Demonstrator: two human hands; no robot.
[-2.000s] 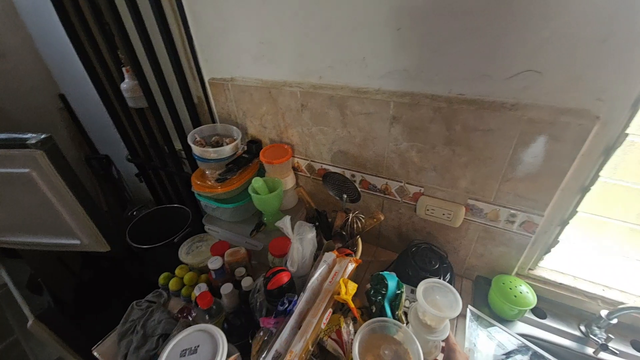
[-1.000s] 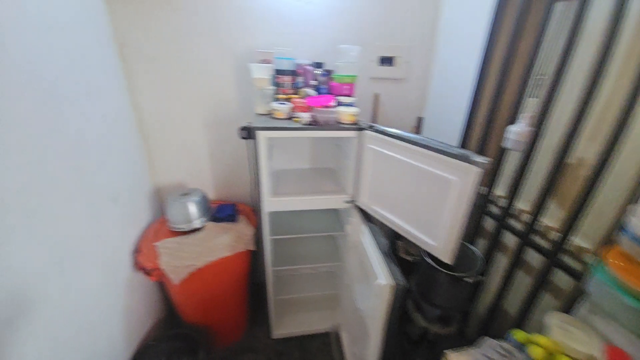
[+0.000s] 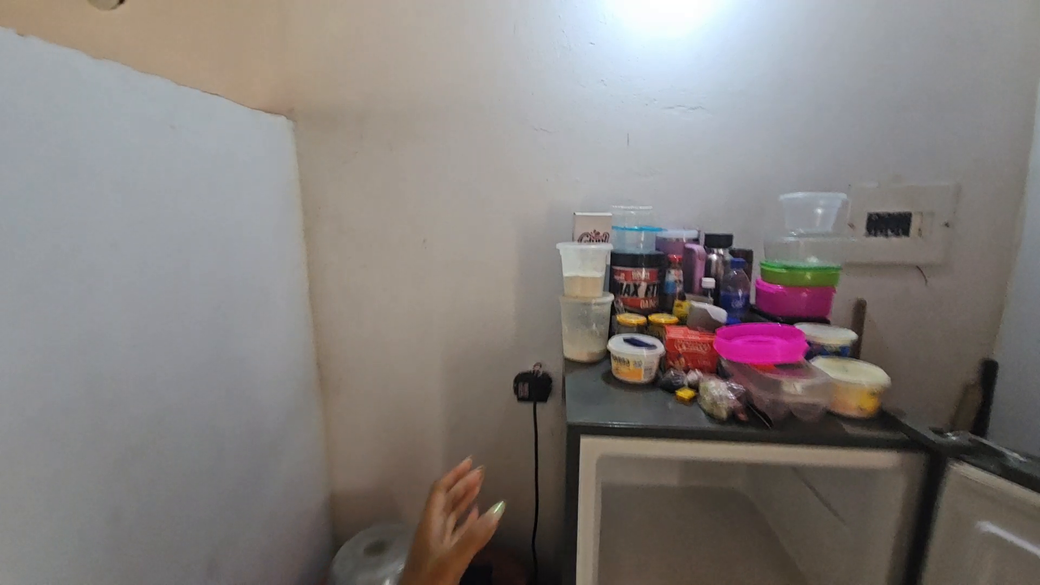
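Observation:
My left hand (image 3: pixel 451 528) is raised at the bottom, left of the refrigerator, with its fingers apart and nothing held. It is nearest to a metal pot lid (image 3: pixel 374 556) behind it and the black cord of a plug (image 3: pixel 533 385) at the wall. My right hand is out of view. The refrigerator (image 3: pixel 756 451) has its upper compartment standing open, its door (image 3: pixel 987 520) swung to the right. On its top are stacked clear tubs (image 3: pixel 586 325), a black supplement jar (image 3: pixel 638 282), a pink lid (image 3: pixel 761 344), a white lidded tub (image 3: pixel 636 357) and a red box (image 3: pixel 690 349).
A blue bottle (image 3: pixel 735 290), a green container (image 3: pixel 800 274) and a pink container (image 3: pixel 795 299) stand at the back of the refrigerator top. An electrical panel (image 3: pixel 902 223) is on the wall behind. A pale wall (image 3: pixel 154 325) borders the left side.
The view has swung from the cluttered counter to the refrigerator and come closer to it. My left hand has come into view at the bottom.

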